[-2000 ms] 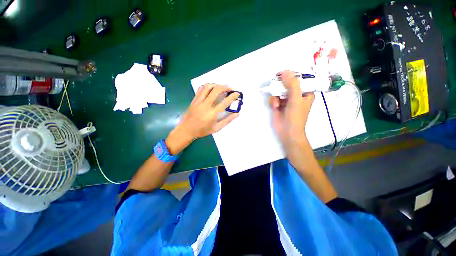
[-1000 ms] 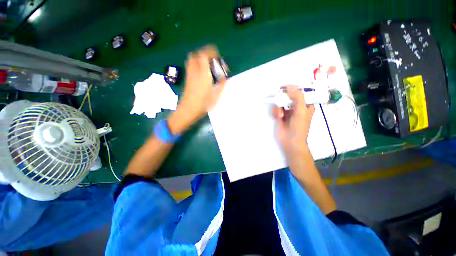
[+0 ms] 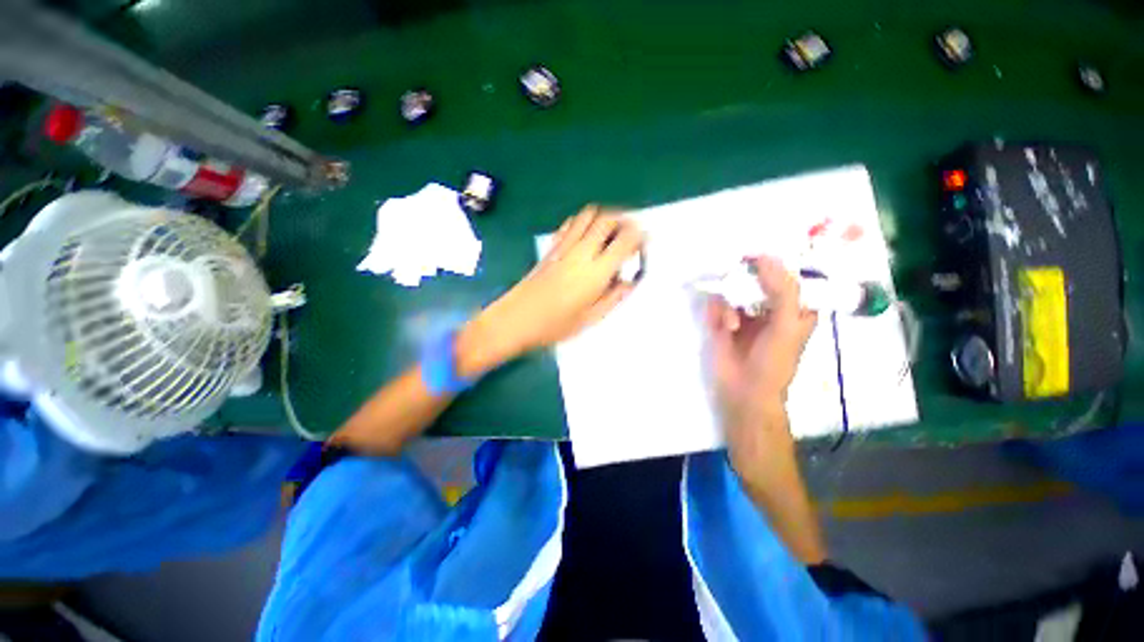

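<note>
My left hand (image 3: 571,286) is over the left part of the white paper sheet (image 3: 652,401), fingertips closed around a small electronic unit (image 3: 632,266), mostly hidden by the fingers. My right hand (image 3: 763,332) holds a white dispensing syringe (image 3: 828,294) like a pen, its tip pointing left towards the unit, with a gap between. The green adapter head (image 3: 874,299) is at the syringe's right end. A thin black cord (image 3: 841,376) hangs down beside it. Both hands are bare and slightly blurred.
Several black units lie along the green bench's back, one (image 3: 541,85) behind the sheet. Another (image 3: 478,191) touches or nearly touches ragged white paper (image 3: 424,235). A fan (image 3: 157,289), bottle (image 3: 157,161) and metal post (image 3: 188,100) are left; the black controller (image 3: 1048,226) is right.
My left hand has come back from the bench beyond the sheet to over the sheet. A unit now lies behind the sheet's left corner. The view has shifted; my right hand still holds the syringe.
</note>
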